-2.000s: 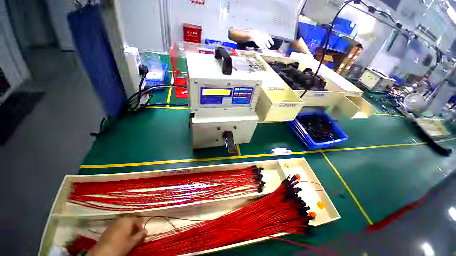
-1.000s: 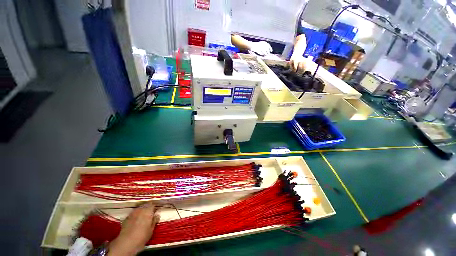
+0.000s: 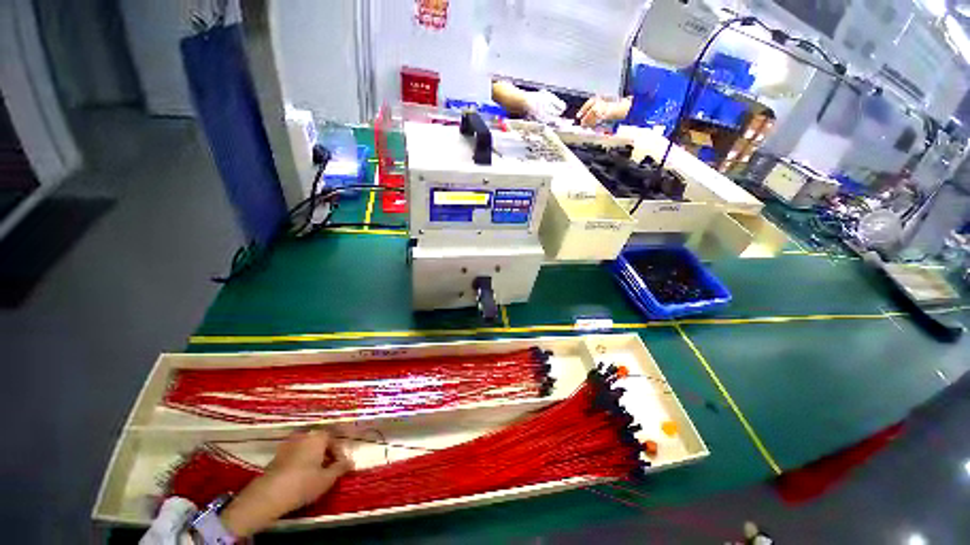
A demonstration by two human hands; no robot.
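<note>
Red leads with black ends (image 3: pixel 511 452) lie in the front compartment of a long cream tray (image 3: pixel 673 396). Another red bundle (image 3: pixel 372 389) lies in its rear compartment. My left hand (image 3: pixel 296 472), bare with a watch band and white cloth at the wrist, reaches in from the lower left over the front bundle. Its fingertips are pinched at a thin dark lead (image 3: pixel 378 438) that curves out to the right; the grip itself is partly hidden. My right hand is not recognisable in view; a small pale and dark shape at the bottom right edge is unclear.
An off-white machine (image 3: pixel 475 213) with a lit display and black front fitting (image 3: pixel 486 298) stands behind the tray. Cream bins (image 3: pixel 587 226) and a blue basket (image 3: pixel 672 282) are to its right. Another person's hands (image 3: pixel 603 110) are behind. Red strands (image 3: pixel 835 465) lie lower right.
My left hand has moved slightly right along the front bundle, its fingers still together at the thin lead. The other person's hands have come closer together. The camera view has shifted a little.
</note>
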